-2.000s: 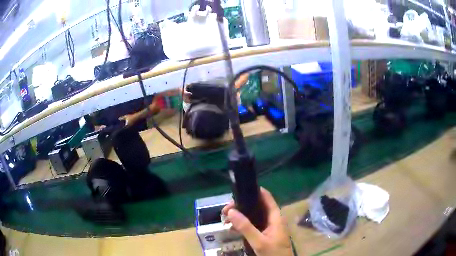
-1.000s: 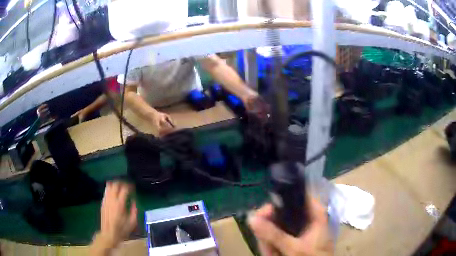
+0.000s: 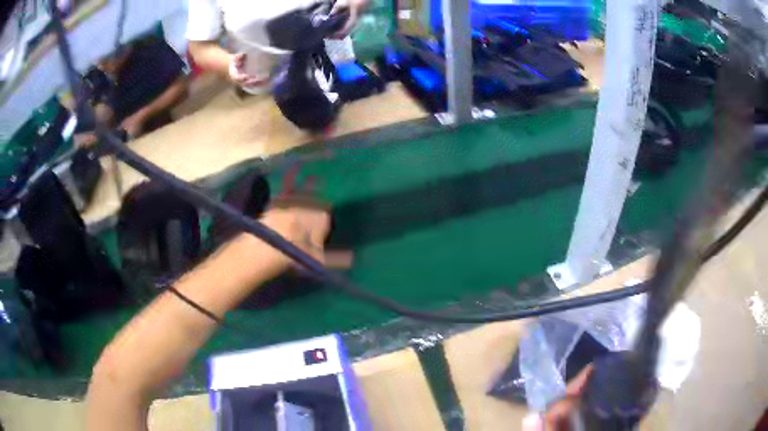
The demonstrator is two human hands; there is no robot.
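My left hand (image 3: 299, 231) reaches over the green conveyor belt beside dark units. It is blurred, with the palm side hidden; a dark shape shows just below it, and I cannot tell if it grips anything. My right hand (image 3: 562, 406), mostly cut off by the bottom edge, is closed around the black electric screwdriver (image 3: 619, 389) at the lower right. The black screwdriver cord (image 3: 438, 317) hangs in a long curve across the view, in front of my left forearm. The automatic screw feeder (image 3: 274, 368) stands at the bottom centre, its hopper open and its red-lit switch visible.
Black appliance units (image 3: 160, 223) stand on the belt at left. A white metal post (image 3: 610, 160) rises at right. A clear plastic bag (image 3: 546, 353) with dark contents lies right of a green strip (image 3: 440, 387). A person opposite holds a black unit (image 3: 305, 88).
My left hand has moved from beside the feeder out over the belt. The screwdriver and my right hand have moved to the lower right. The person opposite now holds a black unit.
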